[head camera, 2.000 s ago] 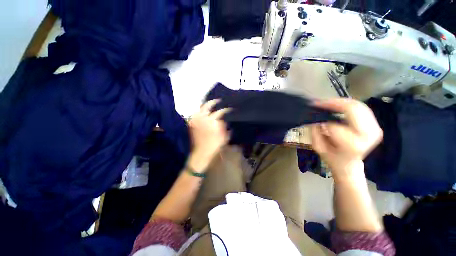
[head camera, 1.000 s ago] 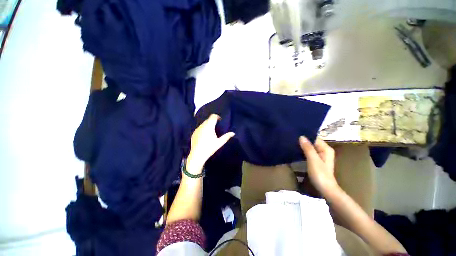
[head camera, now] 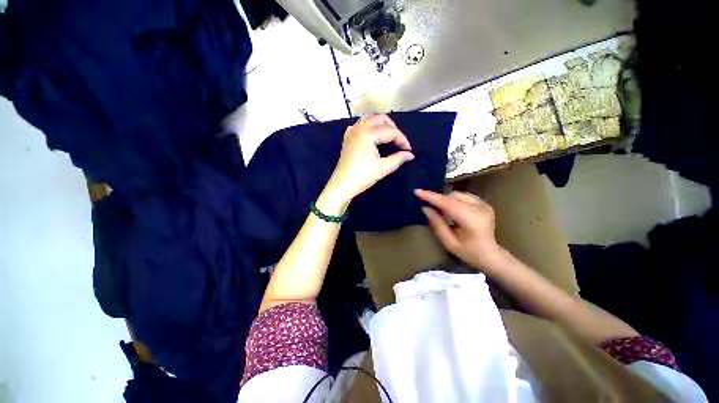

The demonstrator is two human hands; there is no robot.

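Note:
A flat dark navy cloth piece (head camera: 315,177) lies across the front edge of the machine table and over the lap, running left to the heap. My left hand (head camera: 370,157) is on top of its upper part, thumb and fingertips bent close together; whether they pinch the cloth is unclear. My right hand (head camera: 463,224) is at its lower right edge, index fingertip and thumb on the cloth, slightly apart; a grip cannot be made out. The presser foot area (head camera: 382,59) of the sewing machine is beyond the cloth, with nothing dark under it.
A large navy garment heap (head camera: 158,157) fills the left side. The white machine head (head camera: 315,20) is at the top. The pale bed plate (head camera: 504,39) and a cracked yellow patch (head camera: 552,114) lie right of the cloth. Dark cloth (head camera: 678,86) hangs at the right.
The view has swung and the machine head shows further left. The cloth has gone from held up between both hands to lying flat, joined visually with the heap. My left hand has moved onto it.

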